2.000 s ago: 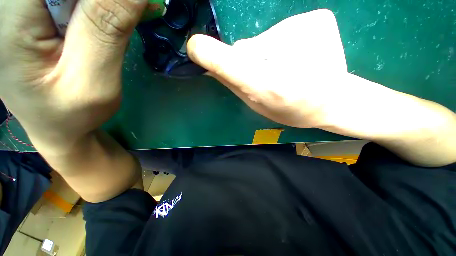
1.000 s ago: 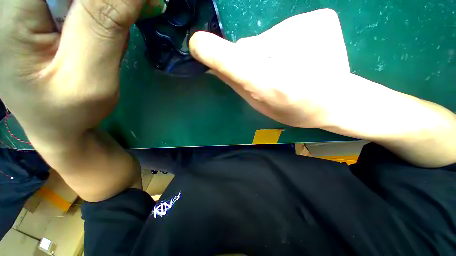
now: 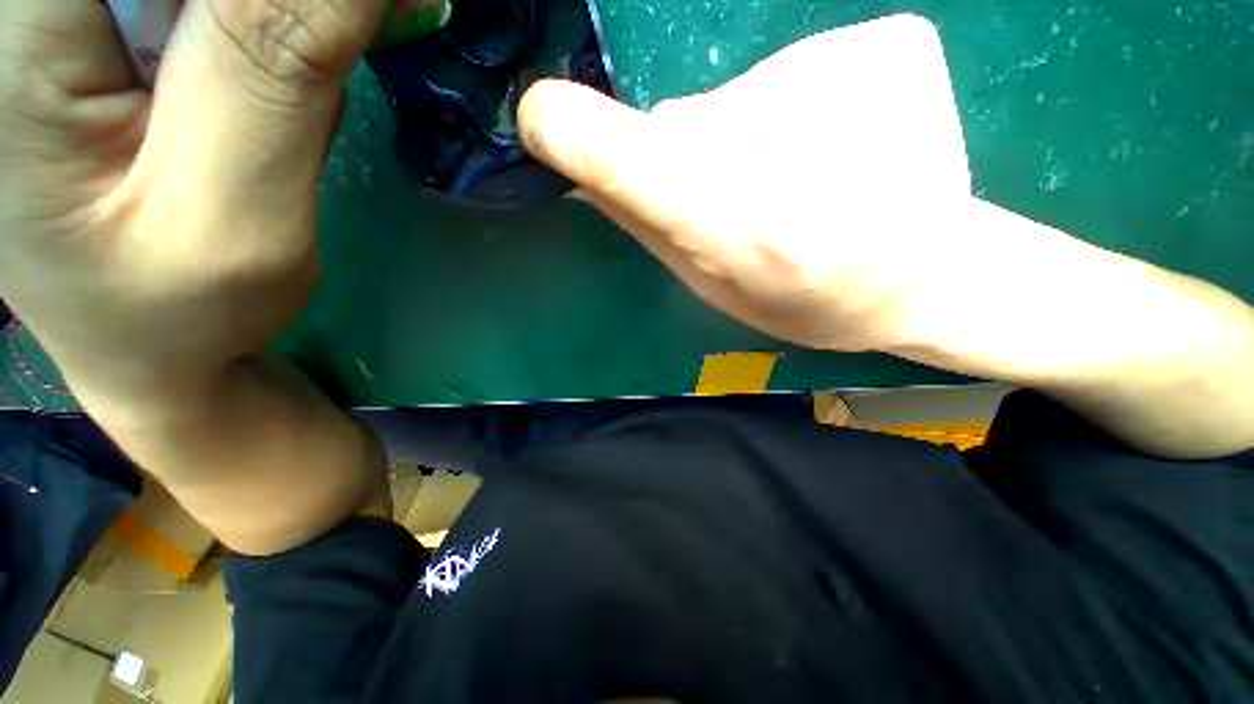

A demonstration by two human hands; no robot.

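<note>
My left hand point(image 3: 206, 179) is at the upper left, closed around a whitish glue tube point(image 3: 142, 25). A bit of the tube's green end shows past the fingers, and its tip is out of view at the top edge. My right hand point(image 3: 798, 193) is overexposed and holds a black plastic housing point(image 3: 454, 117), with the thumb over its right edge. My right fingers are mostly hidden or washed out. The housing has curved recesses facing up and is cut off by the top edge.
The scuffed green bench point(image 3: 509, 303) has yellow tape point(image 3: 737, 373) at its near edge. Thin red wire point(image 3: 25, 360) lies at the left edge. My black shirt point(image 3: 688, 550) fills the bottom. Cartons point(image 3: 165, 605) and dark cloth point(image 3: 48, 509) show at lower left.
My left hand and the tube have shifted slightly up and left. My right thumb has shifted slightly upward at the housing. Both grips look the same.
</note>
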